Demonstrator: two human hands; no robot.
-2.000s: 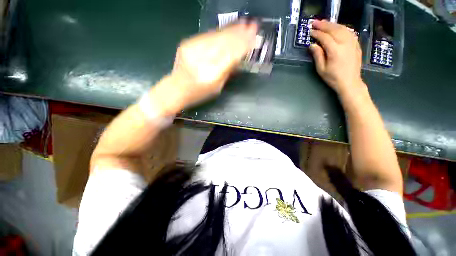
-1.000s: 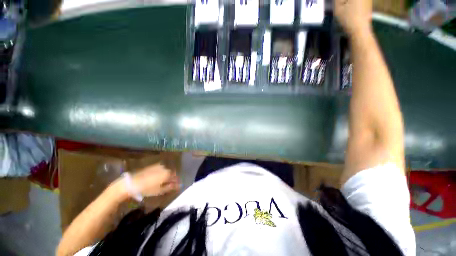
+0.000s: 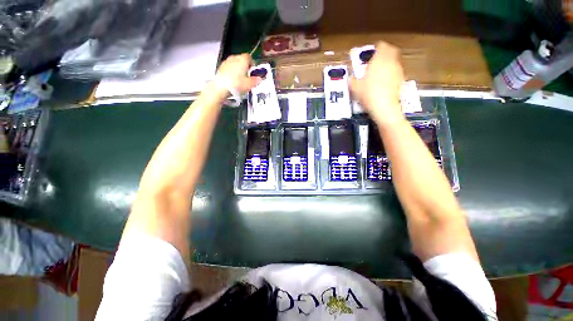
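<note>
A clear blister tray (image 3: 301, 190) lies on the green bench. Its near row holds several keypad phones (image 3: 295, 155), screen side up. In the far row, white phone backs (image 3: 336, 94) with dark ovals show, and a white slip (image 3: 297, 108) lies in one pocket. My left hand (image 3: 236, 76) is at the top of the far-left phone back (image 3: 264, 100), fingers at its edge. My right hand (image 3: 381, 76) is on another phone back (image 3: 361, 59) near the right of the far row; its fingers hide part of it.
A brown board (image 3: 402, 31) lies behind the tray, with a red patterned item (image 3: 290, 44) on it. Grey crumpled plastic (image 3: 113, 37) and white sheets (image 3: 182, 56) are at back left. A white bottle (image 3: 524, 72) stands at back right. Another tray (image 3: 28, 157) is at far left.
The tray now shows whole in the middle of the view. My left hand has come up from below the bench edge to the far row. My right hand is now on a phone back there.
</note>
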